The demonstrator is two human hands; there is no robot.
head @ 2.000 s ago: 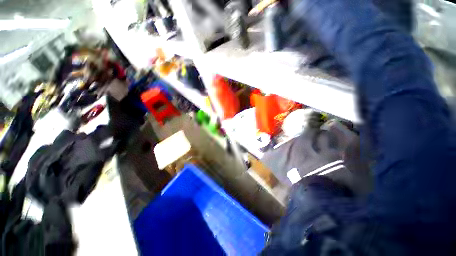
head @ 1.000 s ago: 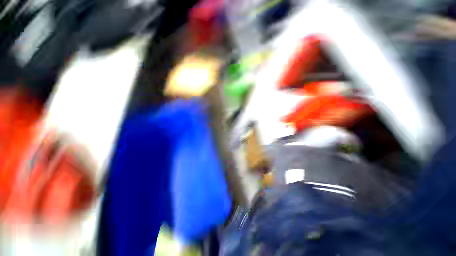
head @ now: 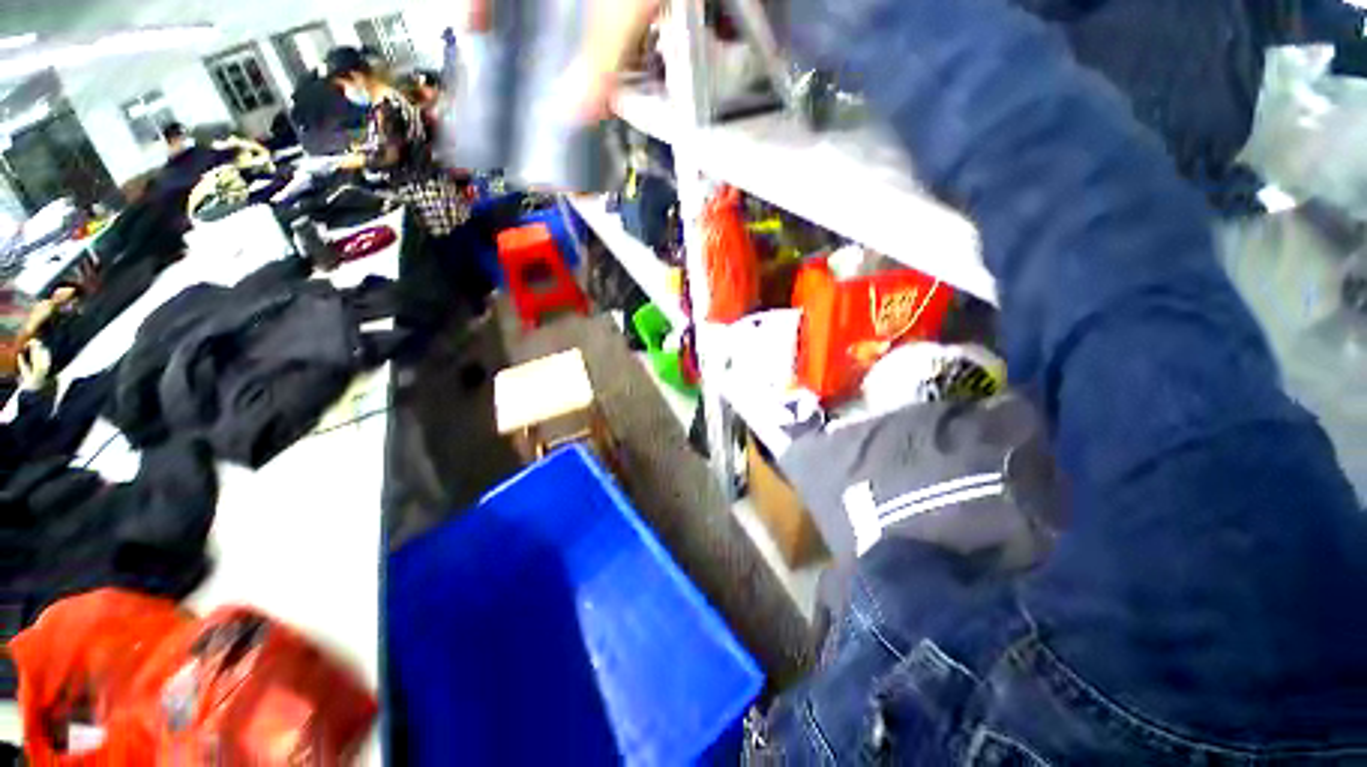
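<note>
A blue-sleeved arm, seemingly my right one, reaches from the lower right to the top edge. A blurred, partly cut-off hand (head: pixel 612 48), seemingly my right hand, is at the top centre beside a blurred grey-white item (head: pixel 537 93) and appears to hold it. The item's kind cannot be made out. My left hand is not in view. A deep blue crate (head: pixel 675 659) stands below, its visible inside bare. A grey garment (head: pixel 937 457) with white stripes lies at the lower shelf.
A long white table (head: pixel 293 532) on the left bears dark garments (head: pixel 248 360) and an orange-red bag (head: pixel 195 674). A cream-topped stool (head: pixel 546 390) and red stool (head: pixel 537 273) stand in the aisle. White shelving (head: pixel 840 195) holds orange-red bags. A person (head: pixel 393 135) is at the table's far end.
The view has swung and become sharper. The orange-red bag now shows at lower left. The hand and grey-white item now show at the top centre.
</note>
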